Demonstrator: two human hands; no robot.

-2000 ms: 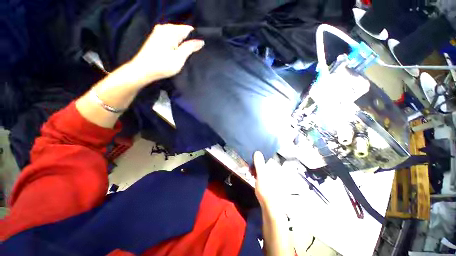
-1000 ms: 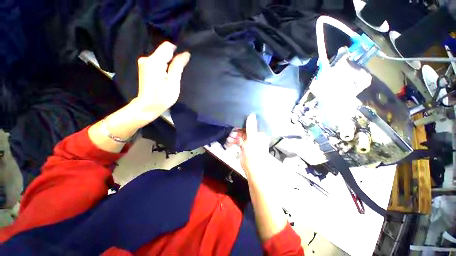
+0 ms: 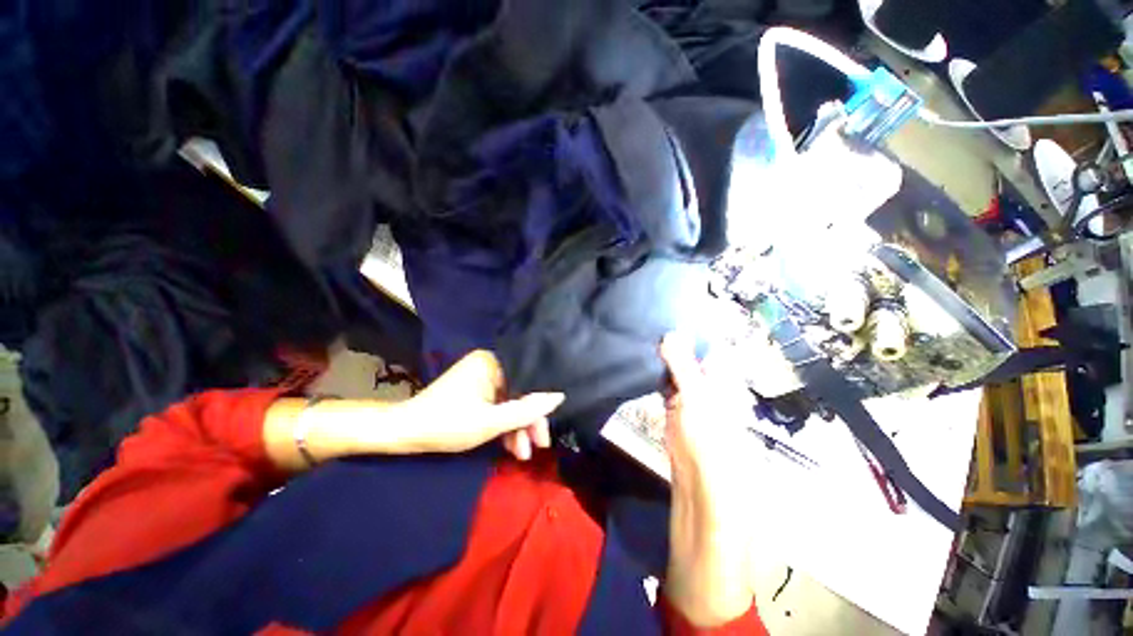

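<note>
A dark garment piece (image 3: pixel 572 329), pale blue-grey under the lamp, runs up to the bright needle area of the sewing machine (image 3: pixel 820 236). My left hand (image 3: pixel 478 410) is at the cloth's near edge, with thumb and fingers close together; whether cloth is pinched between them is hard to tell. My right hand (image 3: pixel 708 435) lies at the cloth's right edge just in front of the machine head, its fingertips on the cloth and partly glared out. The needle and presser foot are lost in the glare. A long black band (image 3: pixel 870 435) hangs from the machine across the table.
A large dark garment pile (image 3: pixel 311 112) fills the left and back. A thin red-and-dark tool (image 3: pixel 885 482) lies on the white table (image 3: pixel 857 559). A white hose (image 3: pixel 773 75) curves above the machine. A wooden crate or stool (image 3: pixel 1037 410) stands at the right.
My left hand has come down from the upper cloth to its near edge, towards my body. The cloth has bunched and folded near the machine. My right hand stays beside the machine, slightly further right.
</note>
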